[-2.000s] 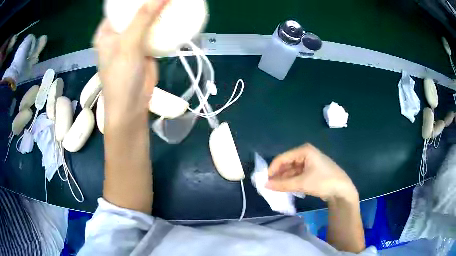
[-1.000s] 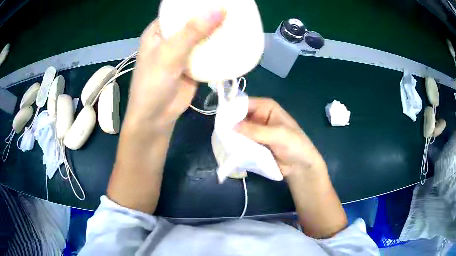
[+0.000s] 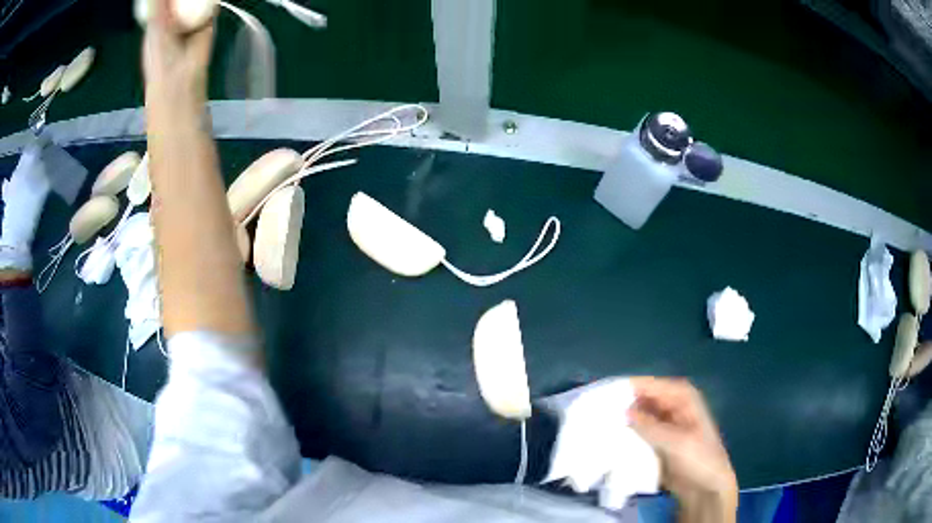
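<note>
My left hand (image 3: 182, 22) reaches far out over the green belt at the top left, cut off by the frame's upper edge. It holds a cream corded unit (image 3: 192, 10), mostly out of view, with a blurred white cord trailing right. My right hand (image 3: 680, 419) holds a white wiping cloth (image 3: 605, 439) low at the right, near the worktop's front edge. One cream unit (image 3: 393, 237) lies mid-worktop with its looped cord to the right. Another unit (image 3: 502, 360) lies nearer me, its cord running down towards the front edge. A small white wad (image 3: 495, 225) lies between them and the rail.
A pale bottle (image 3: 639, 179) with a round metal top stands at the rail (image 3: 552, 145). A crumpled wipe (image 3: 731, 315) lies right of centre. Waiting units (image 3: 278, 237) and white cloth lie at left. Other workers' gloved hand (image 3: 25, 204) and sleeves show at the sides.
My left hand has moved from the centre to the far upper left with the unit. My right hand has drawn the cloth away, down and right. The view has shifted, and a rail upright now shows.
</note>
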